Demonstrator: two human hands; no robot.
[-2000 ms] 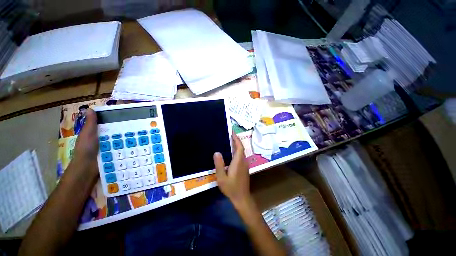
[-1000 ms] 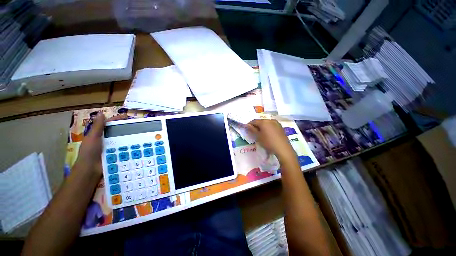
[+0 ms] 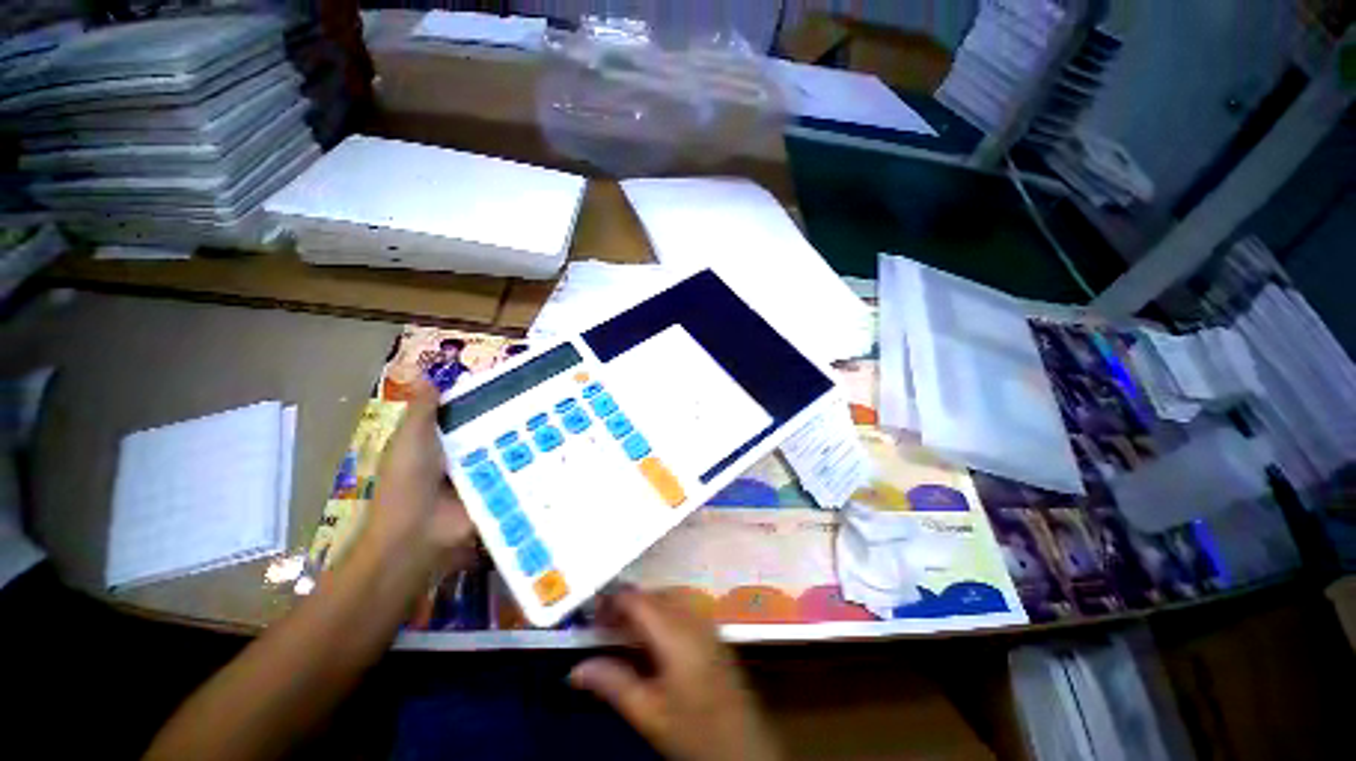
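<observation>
The calculator with writing tablet [image 3: 625, 446] is tilted up over the printed poster mat [image 3: 714, 565], keys facing me. My left hand [image 3: 424, 483] grips its left edge beside the grey display. A bright white patch lies across its black writing panel [image 3: 744, 335]; I cannot tell if it is glare or a sheet. My right hand [image 3: 662, 669] is blurred just below the calculator's lower edge, thumb and fingers apart, with nothing visible in it. A crumpled white tissue [image 3: 880, 558] and a small printed sheet [image 3: 825, 454] lie on the mat at right.
White slabs [image 3: 431, 208] lie behind, with a tall stack [image 3: 164, 134] at far left. White leaves [image 3: 201, 483] lie left. Milky sheets [image 3: 744, 231] and a translucent stack [image 3: 982, 372] are behind the mat. A translucent bottle [image 3: 1205, 479] lies right; clear plastic [image 3: 625, 112] is at back.
The calculator has turned and risen off its level pose, right end farther from me. My right hand has left the small sheets and moved below the calculator. The view has swung left and up.
</observation>
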